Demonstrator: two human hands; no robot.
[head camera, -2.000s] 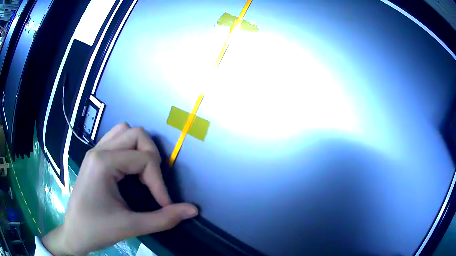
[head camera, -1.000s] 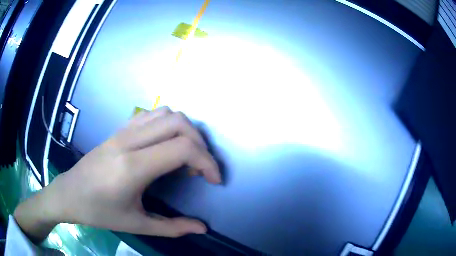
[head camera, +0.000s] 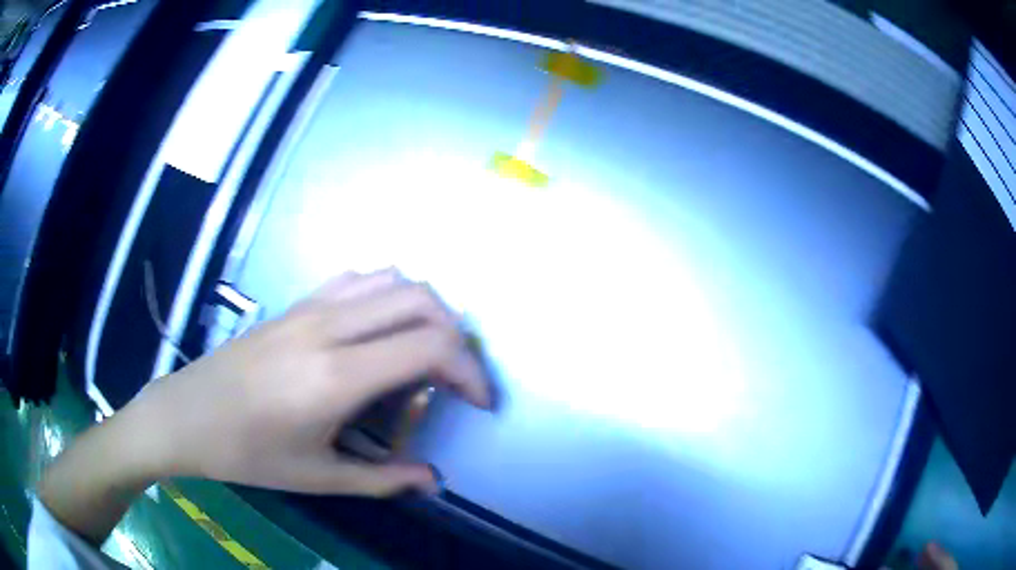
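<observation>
The silver-grey display panel lies in its dark frame, with strong glare across its middle. An orange lead runs under yellow tape squares near the far edge; its middle is lost in glare. A short orange piece shows between the thumb and fingers of my left hand. That hand is over the panel's near left edge, blurred, thumb and fingers apart; contact is unclear. A fingertip, seemingly of my right hand, shows at the bottom right, mostly cut off. A white corner piece sits beside my left hand.
A white and black die-cut frame with a thin grey line over it lies left of the panel. A black sheet with white bands overlaps the panel's right side. A ribbed pale rail runs behind. Yellow-marked green floor shows below.
The view has shifted, showing the panel's far edge. My left hand has opened from a near pinch. The black banded sheet and a fingertip at bottom right have come into view.
</observation>
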